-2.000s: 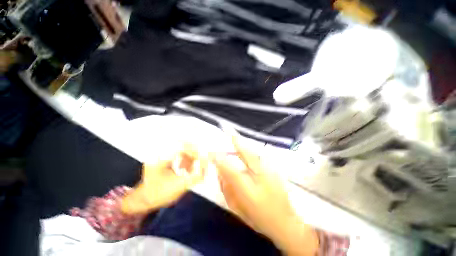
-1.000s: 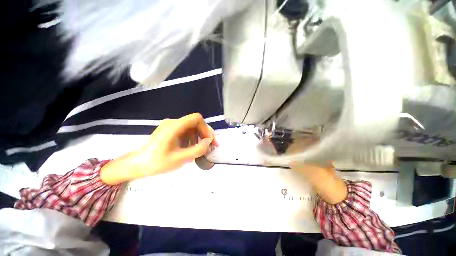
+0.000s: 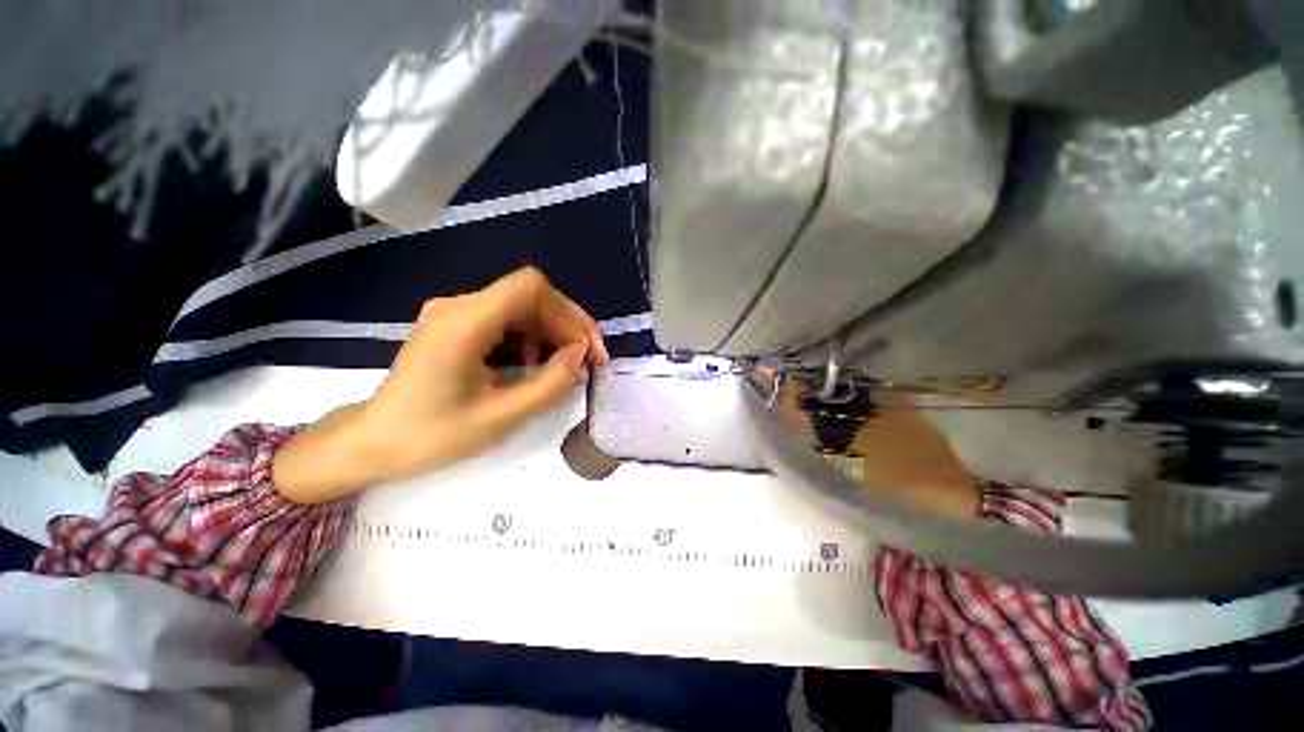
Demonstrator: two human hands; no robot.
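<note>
The pale sewing machine head [image 3: 830,186] fills the upper right, over a metal needle plate [image 3: 672,415]. My left hand [image 3: 472,379] is left of the plate, thumb and index finger pinched together at its upper left corner; whether something thin is between them cannot be told. My right hand [image 3: 908,451] is partly hidden behind the machine head and its curved guard; its fingertips lie near the presser foot area and what they hold cannot be seen. The dark garment panel [image 3: 515,258] with pale strips [image 3: 300,332] lies behind my left hand.
A white table edge with ruler marks [image 3: 615,548] runs along the front. A rounded finger notch [image 3: 588,453] is beside the needle plate. A white lamp-like capsule [image 3: 443,129] and fluffy white strands [image 3: 258,86] hang at the upper left. Dark cloth shows at the lower right.
The view has moved closer to the machine head, which looks larger. Both hands, earlier together in front of the table, are now apart at the machine; the left stays pinched beside the plate.
</note>
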